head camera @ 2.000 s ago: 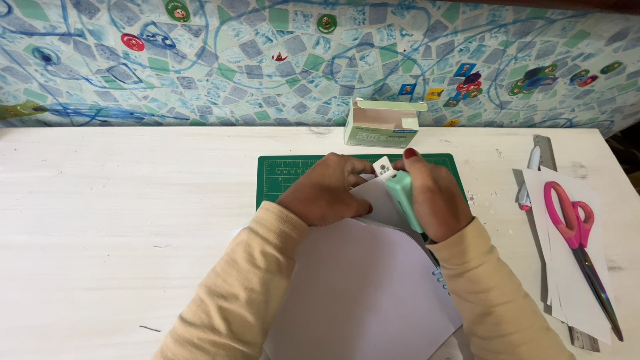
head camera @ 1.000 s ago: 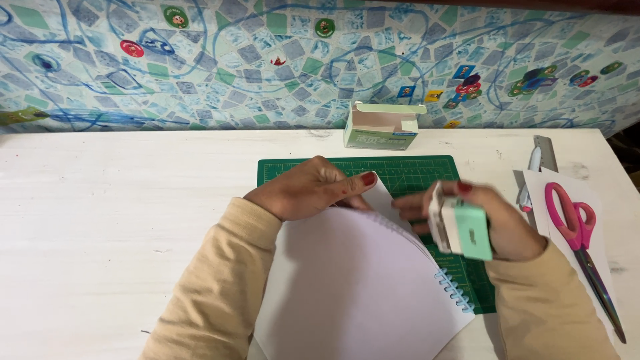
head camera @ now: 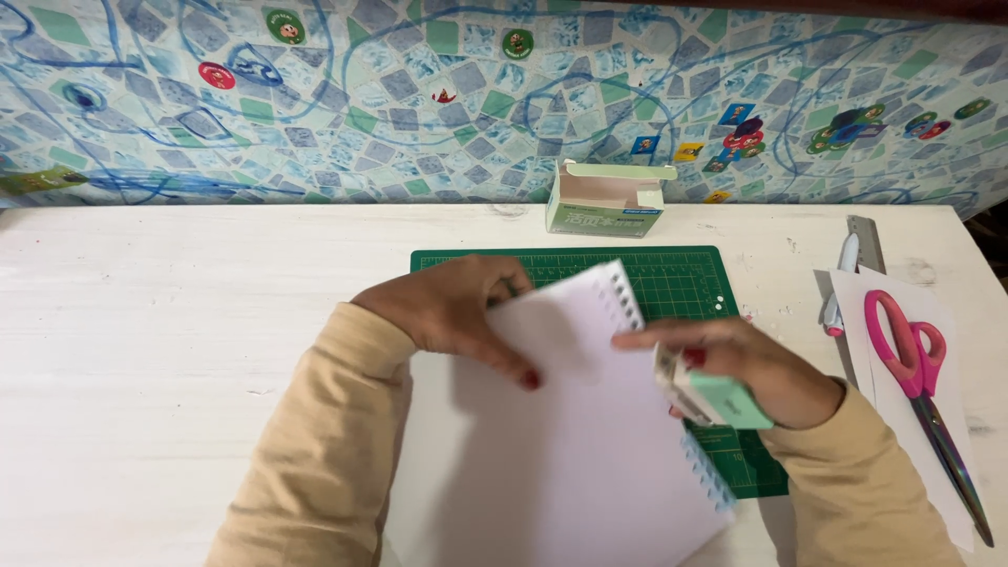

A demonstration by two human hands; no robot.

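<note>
My left hand (head camera: 461, 311) grips the upper left part of a stack of white paper sheets (head camera: 551, 441), thumb on top. A row of punched holes runs along the upper right edge of the sheets. In my right hand (head camera: 724, 362) is a mint-green and white hole punch (head camera: 720, 398), with the index finger stretched to the paper's punched edge. Light blue binding rings (head camera: 709, 476) show at the lower right edge of the paper. Beneath lies a green cutting mat (head camera: 685, 276), partly covered by the paper.
An open green cardboard box (head camera: 602, 220) stands behind the mat against the patterned wall. To the right, pink-handled scissors (head camera: 929, 398) lie on white paper pieces (head camera: 846, 291), with a marker (head camera: 848, 256) and a metal ruler (head camera: 866, 240) beside them. Small paper bits are scattered nearby.
The hole punch was at the sheets' upper edge two seconds ago; my right hand has moved it off to the right. The punched edge of the sheets now shows.
</note>
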